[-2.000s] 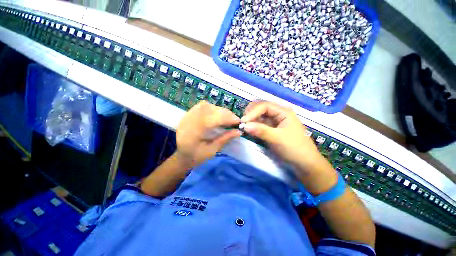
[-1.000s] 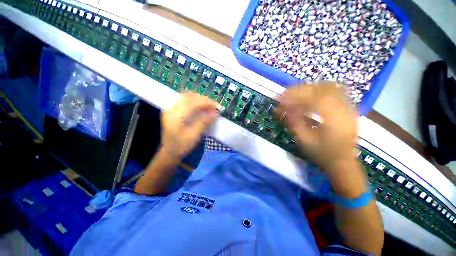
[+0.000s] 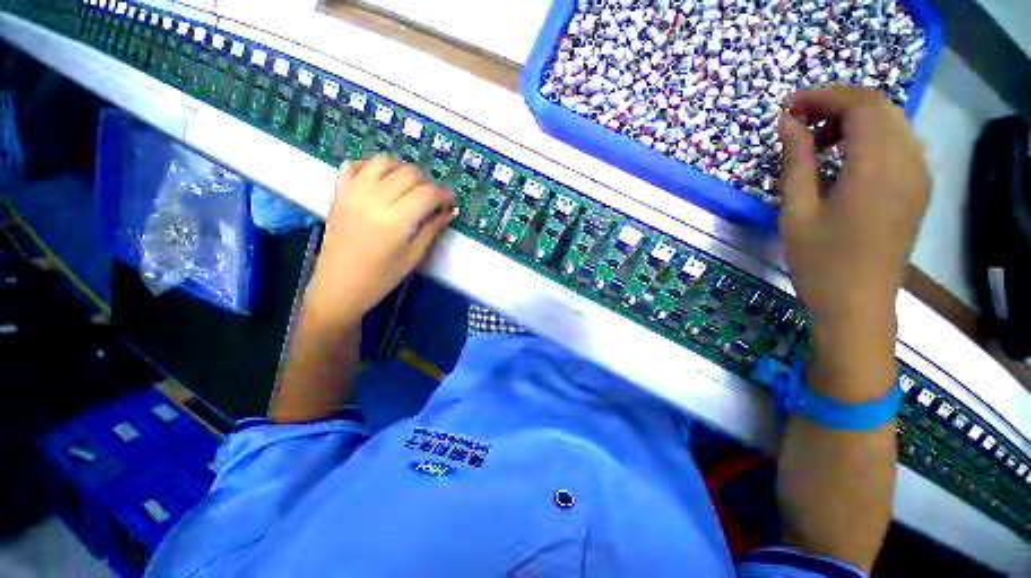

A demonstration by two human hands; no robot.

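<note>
Green circuit boards (image 3: 543,231) lie side by side in one long strip, with bright metal-shell connectors (image 3: 441,143) along the far edge. A blue component tray (image 3: 667,172) heaped with small silver-white cylinders stands beyond the line. My left hand (image 3: 382,231) is over the near edge of the boards, fingers bent and thumb near the fingertips; whether it holds a part cannot be told. My right hand (image 3: 854,186), with a blue wrist strap (image 3: 846,409), is over the tray's near right part, thumb and index apart among the cylinders; nothing is clearly held.
The white line rail (image 3: 588,322) runs along the boards' near side. A black moulded object (image 3: 1004,243) is at the far right. A blue bin with a clear plastic bag (image 3: 187,231) hangs below the line at left. Blue crates (image 3: 130,463) are on the floor at lower left.
My hands were together at a small part, then separated. My right hand has moved up and right over the tray. My left hand has moved left along the boards.
</note>
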